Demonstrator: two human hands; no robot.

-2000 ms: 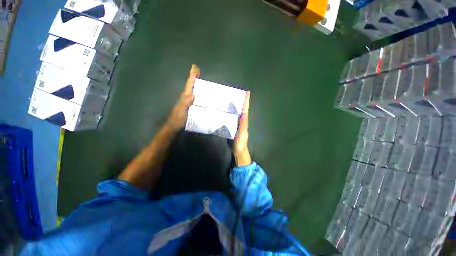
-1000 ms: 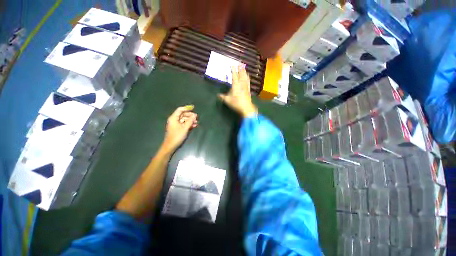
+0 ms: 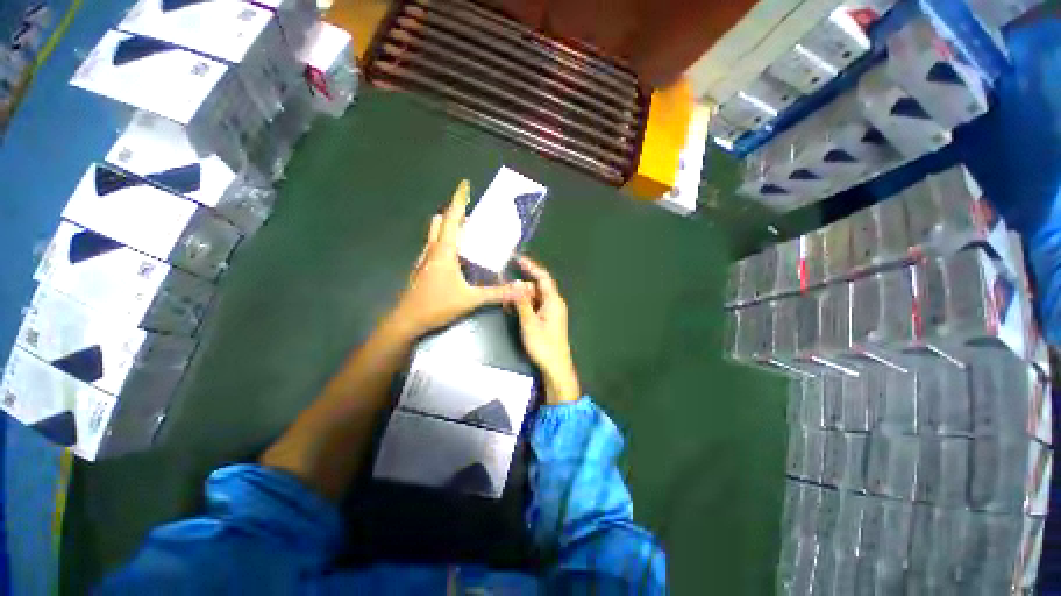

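A white phone box (image 3: 498,221) with a dark angular shape stands out above my hands, turned at an angle over the green table. My left hand (image 3: 436,285) is at its left and near side, thumb stretched right along its near end. My right hand (image 3: 542,324) is at its near right corner, fingertips meeting my left thumb. A row of boxes (image 3: 460,421), white-grey faces up, lies edge to edge in front of my body, just below my hands. The near end of the angled box is partly hidden by my fingers.
The roller outfeed (image 3: 512,82) is at the far edge, with an orange bracket (image 3: 663,142) at its right. A left-hand stack (image 3: 87,291) lines the table's left edge. A large right-hand stack (image 3: 919,408) fills the right. A person's blue sleeve (image 3: 1033,151) shows at upper right.
The single box has come off the rollers towards me and turned. My right hand has drawn back with it, and my left hand has moved up beside it. The row stays in front of me.
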